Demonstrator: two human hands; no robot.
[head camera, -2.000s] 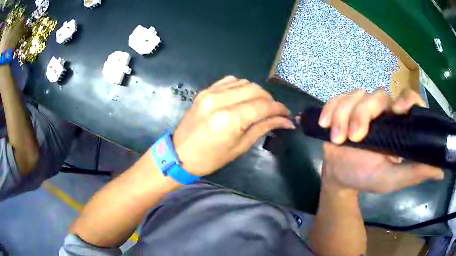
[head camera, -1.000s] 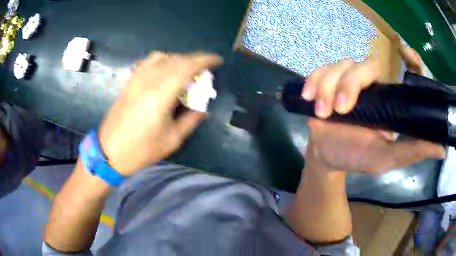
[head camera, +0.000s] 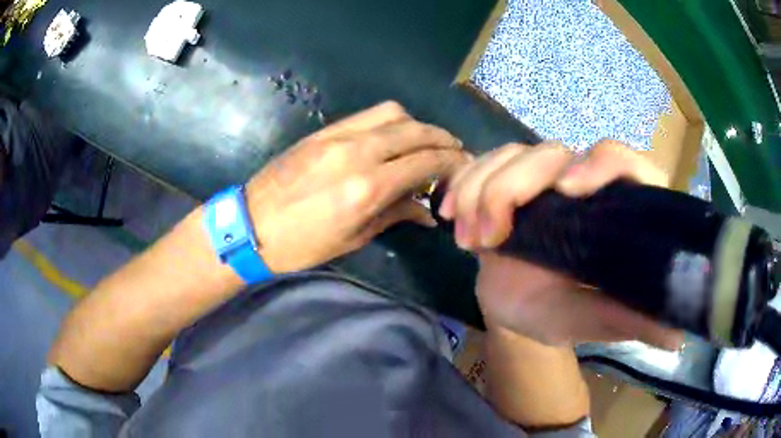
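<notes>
My right hand (head camera: 548, 231) is closed around the black ribbed electric screwdriver (head camera: 617, 248), which points left with its pale ring at the rear end. Its nose meets the fingertips of my left hand (head camera: 351, 188). My left hand, with a blue wrist strap (head camera: 235, 233), is closed over a small white housing (head camera: 424, 200); only a bit of white and gold shows between the fingers. The driver bit and most of the housing are hidden by my fingers.
A brown cardboard box (head camera: 685, 141) of tiny screws (head camera: 569, 73) lies at the upper right. White housings (head camera: 174, 31) and small dark parts (head camera: 295, 88) lie on the dark green bench (head camera: 360, 51). A black cable (head camera: 651, 385) curves at the lower right.
A second ago my left hand held the white housing apart from the driver. Now the housing is at the driver's nose, and the driver has tilted with its rear end lower.
</notes>
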